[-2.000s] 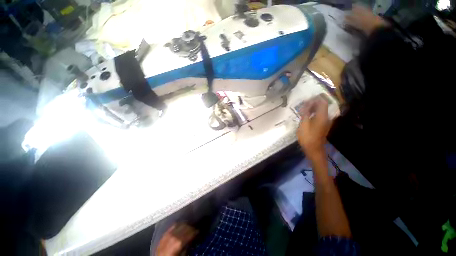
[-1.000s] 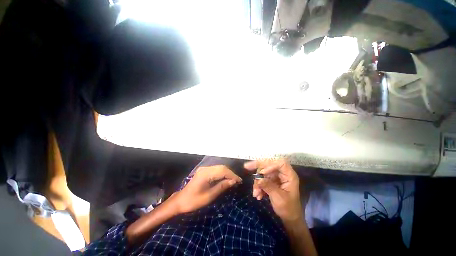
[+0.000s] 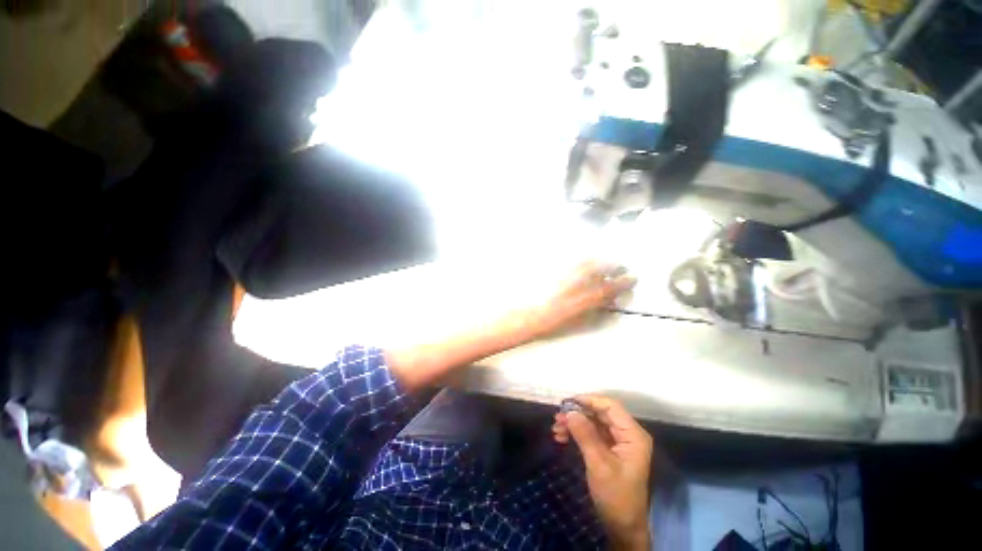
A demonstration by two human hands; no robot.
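Observation:
My right hand (image 3: 617,457) is low in front of the table's front edge, fingertips pinching a small round metal piece, likely a bobbin in its case (image 3: 572,407). My left hand (image 3: 587,293) reaches onto the machine bed below the needle end; its fingertips are bent on the bed, and glare hides whether they hold anything. The white and blue sewing machine head (image 3: 802,161) stands at the upper right, with a black strap (image 3: 692,108) around its arm.
Dark cloth (image 3: 334,221) lies over the table's left end. A ring-shaped clump (image 3: 719,285) sits on the bed under the arm. A control panel (image 3: 921,387) is at the bed's right end. Pale scraps (image 3: 62,468) lie lower left.
My left hand has moved from over the lap, up and right onto the machine bed. My right hand still holds the small metal piece near the table edge. The view has shifted.

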